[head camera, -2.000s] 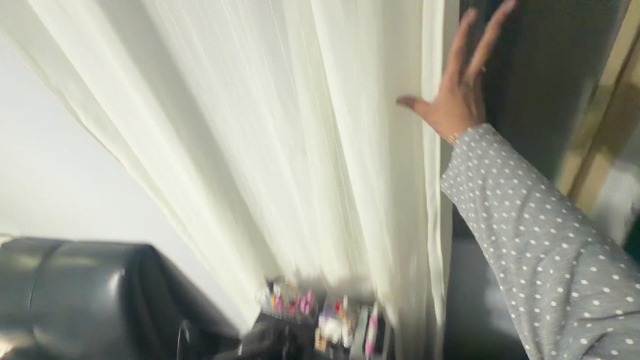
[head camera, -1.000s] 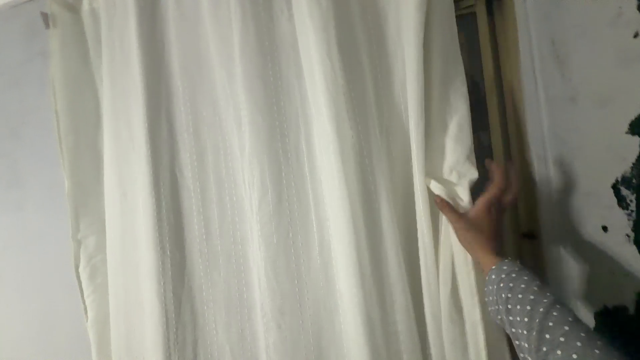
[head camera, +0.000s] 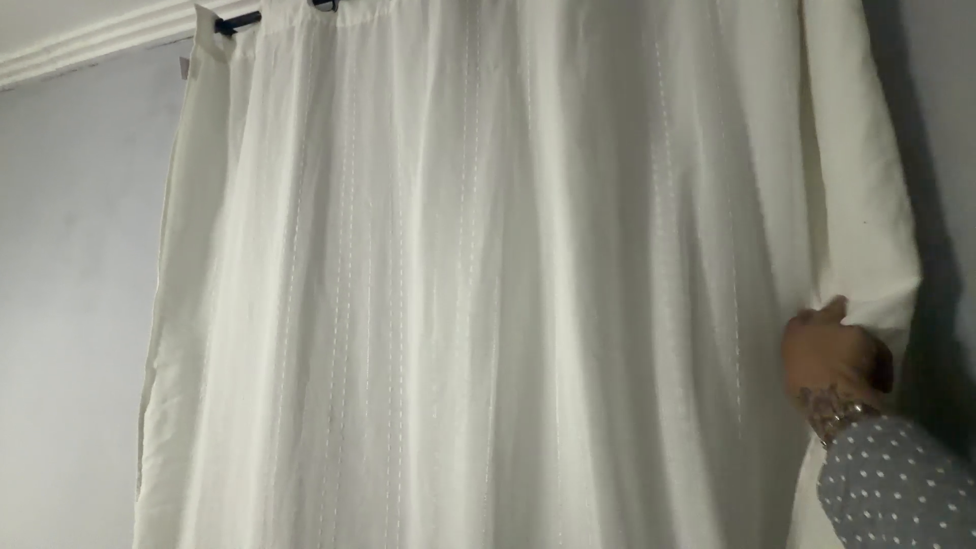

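A long cream curtain point(head camera: 503, 274) with stitched vertical lines hangs in folds across most of the view. At its right edge, my right hand point(head camera: 835, 354) grips the fabric, which bunches around the fingers; the hand is slightly blurred. A bracelet circles the wrist, above a grey sleeve with white dots point(head camera: 903, 484). My left hand is out of view.
The curtain hangs from a dark curtain rod point(head camera: 242, 23) at the upper left. Behind it are a grey wall point(head camera: 76, 229) and a white ceiling moulding point(head camera: 99, 42). Dark shadow lies along the curtain's right side.
Two seconds ago my right hand was spread beside the curtain; now it has hold of the edge. The curtain covers the wooden frame seen one second ago. The view has tilted up.
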